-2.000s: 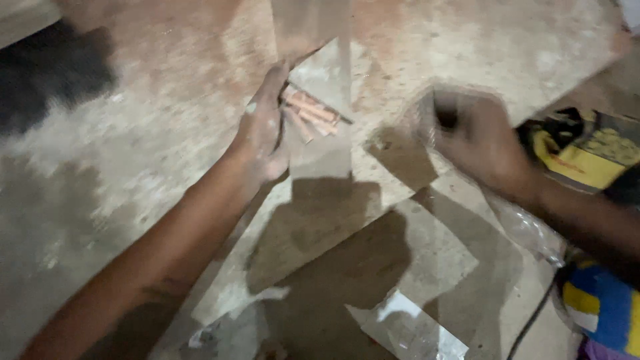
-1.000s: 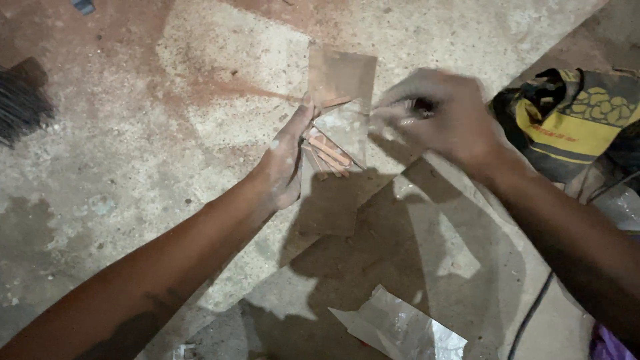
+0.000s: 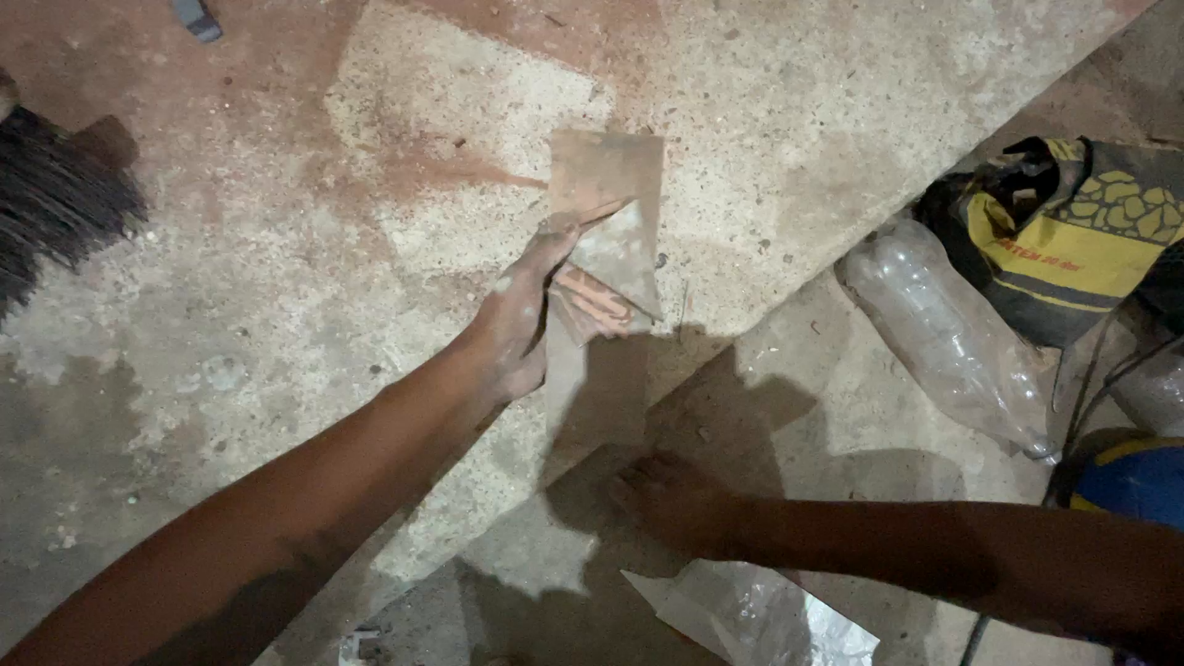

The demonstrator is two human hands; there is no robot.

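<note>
My left hand (image 3: 532, 314) is near the middle, its thumb and fingers closed on the left side of a flat, thin triangular piece (image 3: 610, 250) with a pale face and dark edge. The fingertips show below that piece. Beneath it lies a long tan strip (image 3: 607, 166), running up and down the view on the floor. My right hand (image 3: 671, 504) is lower and to the right, in deep shadow, fingers pointing left over the strip's lower end. Whether it holds anything cannot be made out.
Dark bristles (image 3: 65, 203) lie at the left edge. At the right are a clear plastic bottle (image 3: 953, 342), a black and yellow bag (image 3: 1054, 250), a dark cable (image 3: 1082, 398) and a blue and yellow round object (image 3: 1133, 476). A crumpled pale sheet (image 3: 749, 610) lies at the bottom.
My right hand has moved down from the upper right of the strip to near its lower end. The left hand keeps its hold on the triangular piece.
</note>
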